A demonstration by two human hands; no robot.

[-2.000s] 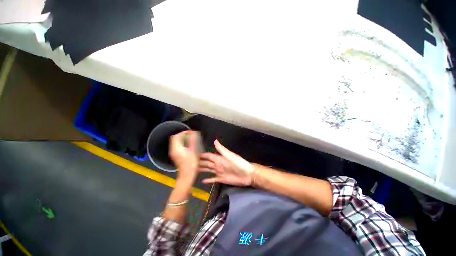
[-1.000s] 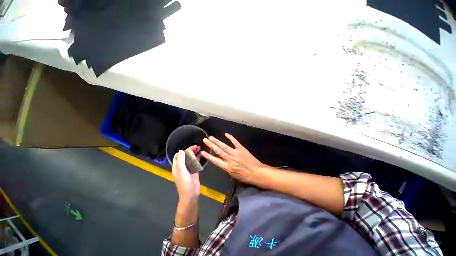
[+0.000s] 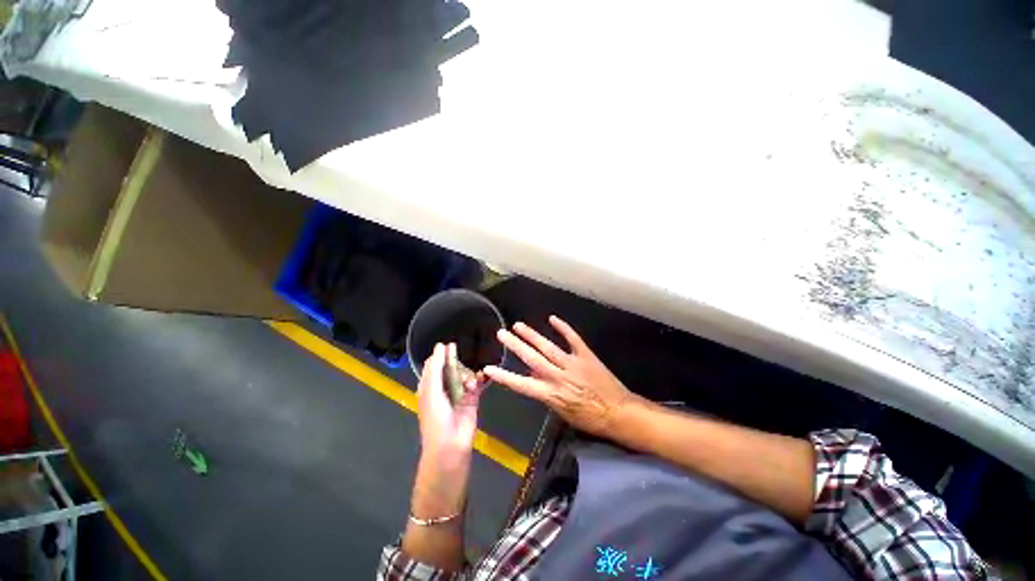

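My left hand (image 3: 446,414), with a thin bracelet at the wrist, holds a small grey-beige block (image 3: 455,379) upright between thumb and fingers over the near rim of a round dark bin (image 3: 456,297). The block is seen nearly edge-on and partly hidden by the fingers. My right hand (image 3: 573,380) is beside it on the right, back up, fingers spread, and holds nothing. Its fingertips are at the bin's right rim, close to the left hand. The bin stands below the table edge; its inside is dark.
The white table (image 3: 636,170) runs across above the hands, with black specks at right. A fanned black panel stack (image 3: 341,74) lies near its edge, another black piece (image 3: 965,51) at far right. Under the table are a blue crate (image 3: 297,278) of black pieces and a brown cardboard box (image 3: 193,238).
The view has shifted, so the table and bin sit further right in the picture. The block has turned in my left hand to show its narrow side. My right hand stays spread beside the bin.
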